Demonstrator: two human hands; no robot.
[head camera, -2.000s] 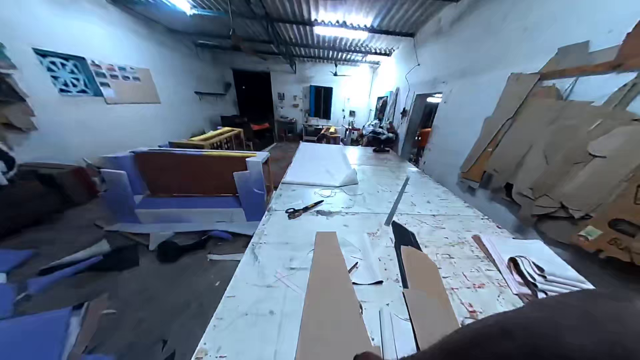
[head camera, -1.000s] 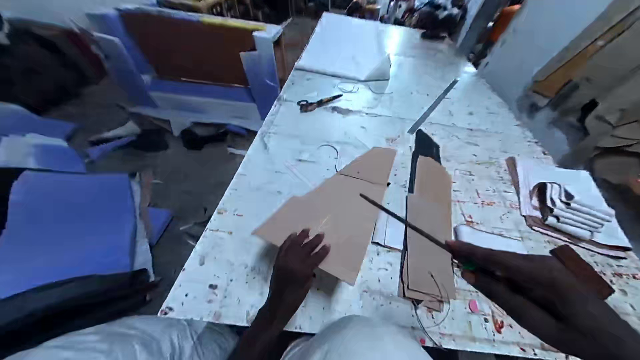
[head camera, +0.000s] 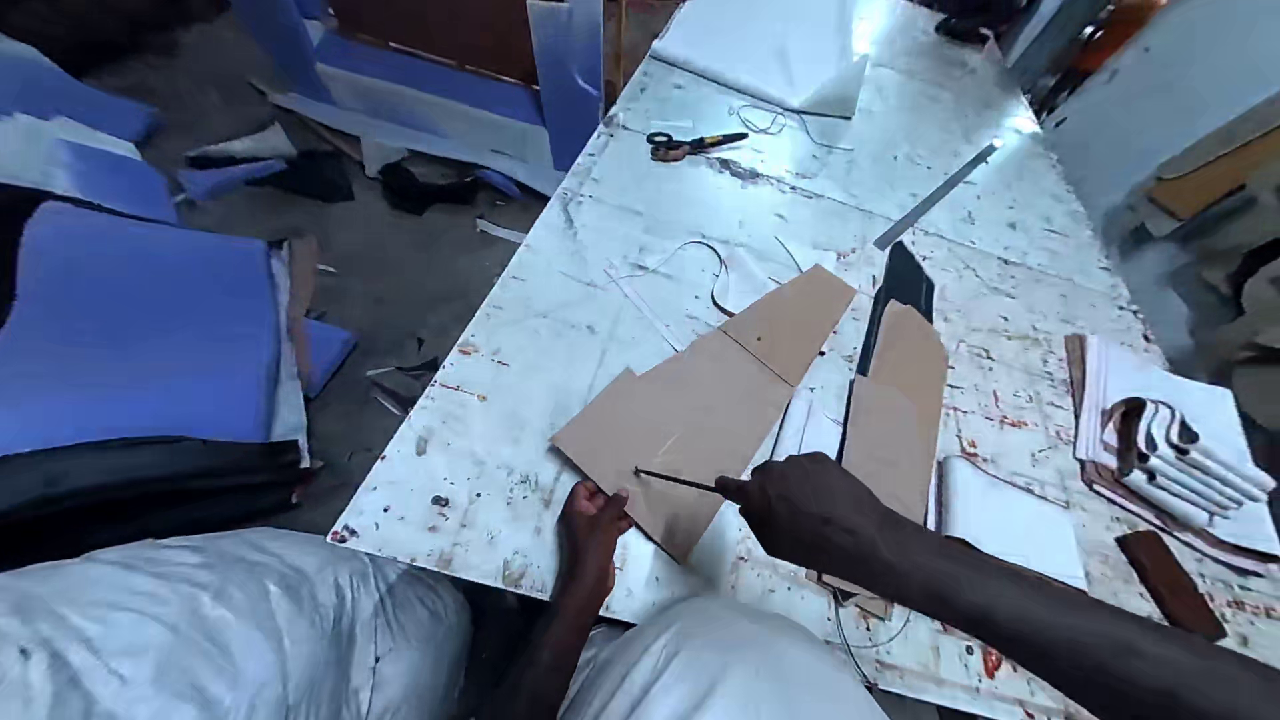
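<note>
A brown cardboard piece (head camera: 690, 415) lies on the white, stained table at its near edge, with a line across its upper part. My left hand (head camera: 597, 520) grips its lower left edge, thumb on top. In my right hand (head camera: 800, 505) is a thin dark pointed rod (head camera: 680, 481), whose tip meets the cardboard near my left thumb; its handle is hidden in the fist. Right of this piece lie more cardboard pieces (head camera: 895, 420) over a black strip (head camera: 905, 283).
Black-handled scissors (head camera: 695, 145), a metal ruler (head camera: 935, 197) and a white sheet (head camera: 770, 50) lie farther up the table (head camera: 500, 400). Folded white pieces (head camera: 1170, 440) and a brown block (head camera: 1170, 583) are at right. Blue foam-like sheets (head camera: 140, 330) stand left of the table.
The rod's tip, above the cardboard a second ago, now meets it lower down. My left hand has gone from lying flat on the cardboard to gripping its edge.
</note>
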